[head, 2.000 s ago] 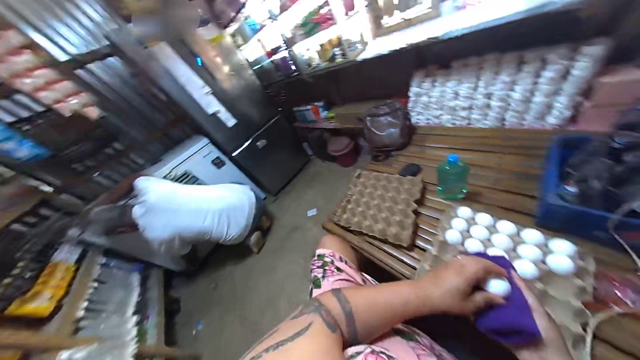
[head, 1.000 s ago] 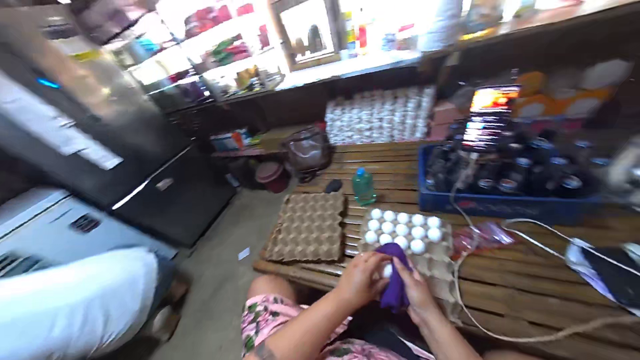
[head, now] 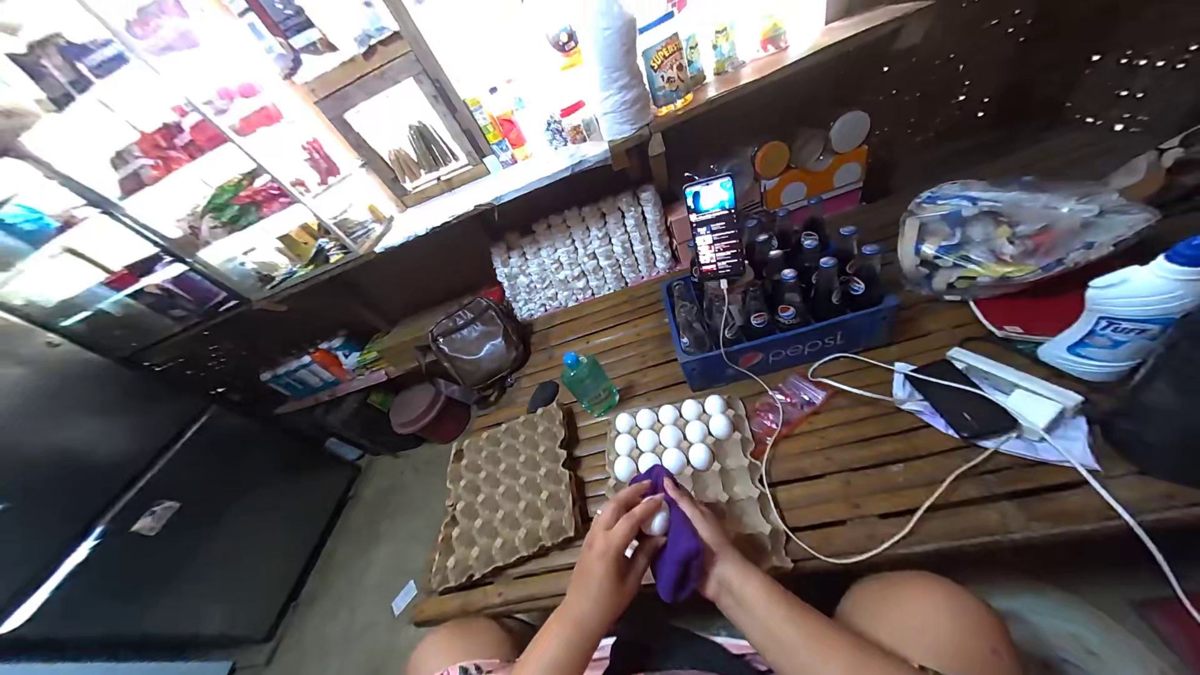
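A white egg [head: 657,517] is between the fingers of my left hand [head: 609,553], low in the middle of the view. My right hand [head: 714,553] holds a purple cloth [head: 677,562] against that egg. Just beyond both hands lies a pulp egg tray [head: 741,502] with rows of white eggs [head: 671,436] in its far part; the near part shows bare cups, partly hidden by my hands. To the left, a second pulp tray [head: 511,497] without eggs lies on the slatted wooden table [head: 872,487].
Behind the trays stands a green bottle [head: 590,382]. A blue Pepsi crate [head: 787,352] of bottles holds up a lit phone [head: 714,225]. White cables [head: 844,560] cross the table from a power strip [head: 1017,389]. At right is a white bleach bottle [head: 1125,309]; a brown bag [head: 478,342] sits back left.
The view has swung to the right, so the crate and phone now show nearer the middle. Both hands stay together on the egg and purple cloth. The person in white is out of view.
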